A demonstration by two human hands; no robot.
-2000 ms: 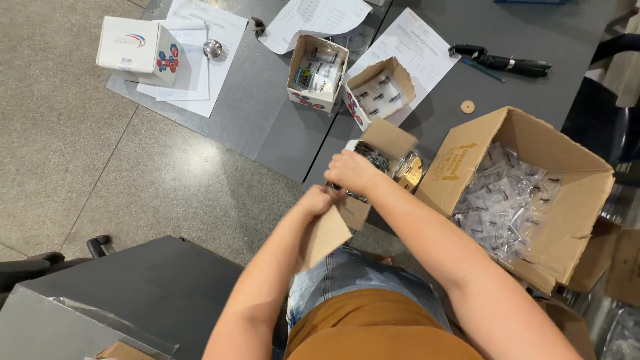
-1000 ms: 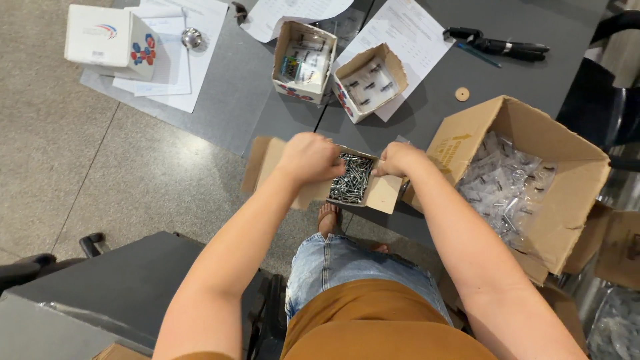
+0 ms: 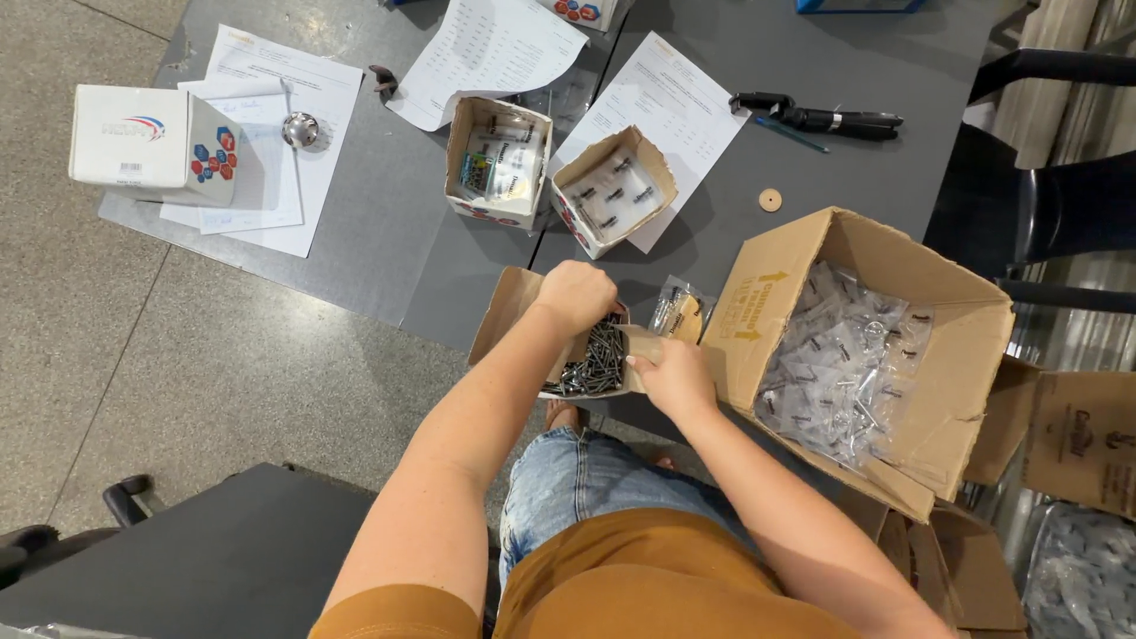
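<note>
An open cardboard box of metal screws is at the table's near edge, its flaps spread. My left hand lies over the box's far left part, fingers bent down at its rim; whether they hold anything is hidden. With thumb and fingers, my right hand grips the box's right flap. Just beyond that hand lies a clear plastic packet with a tan piece inside. To the right stands a large cardboard box with many clear plastic packets in it.
Two cut-open small boxes hold packets. Beyond them lie printed papers, a black tool of unclear kind and a teal pen. A wooden disc, a white carton and a round metal part are also there.
Two seconds ago my hands were close together over the box with its flaps partly across it. They have since moved apart, the flaps are spread, and the screws show.
</note>
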